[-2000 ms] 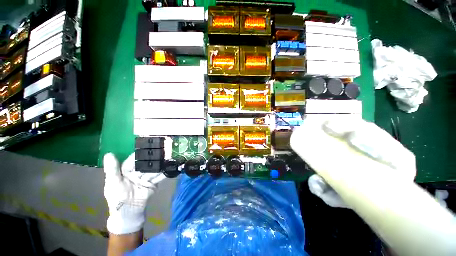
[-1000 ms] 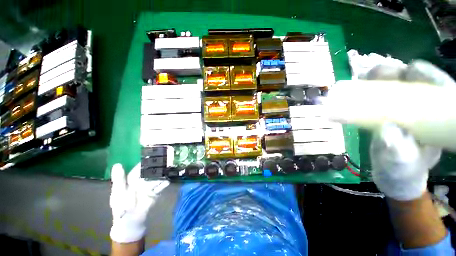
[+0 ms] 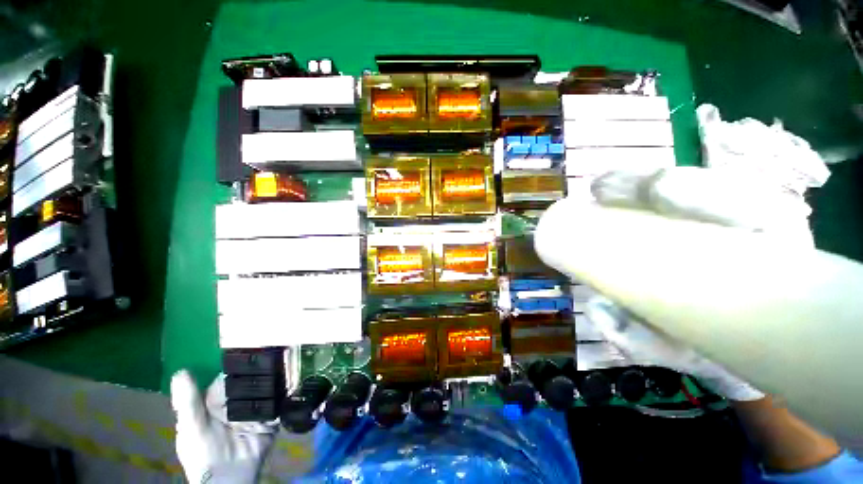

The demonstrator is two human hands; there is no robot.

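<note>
The dispensing syringe (image 3: 700,284), a large milky white barrel, comes in from the right and hides part of the power board's right side. Its front end is near the yellow-taped transformers (image 3: 464,260). My right hand (image 3: 677,194), in a white glove, is wrapped around the barrel and partly hidden by it. The power board (image 3: 336,362) lies in front of me, with white bars at left and right and black round capacitors along the near edge. My left hand (image 3: 220,440), gloved, is at the board's near left corner by the black blocks, thumb apart from the fingers.
A second board (image 3: 61,236) stands at the left edge of the view. A crumpled white cloth (image 3: 757,151) lies on the green mat at right. My blue apron (image 3: 445,449) is below the board. Red and black wires are at the board's near right corner.
The syringe and my right hand have moved left from the board's right edge to over its right part. The board appears larger and lower in view. My left hand remains at the near left corner.
</note>
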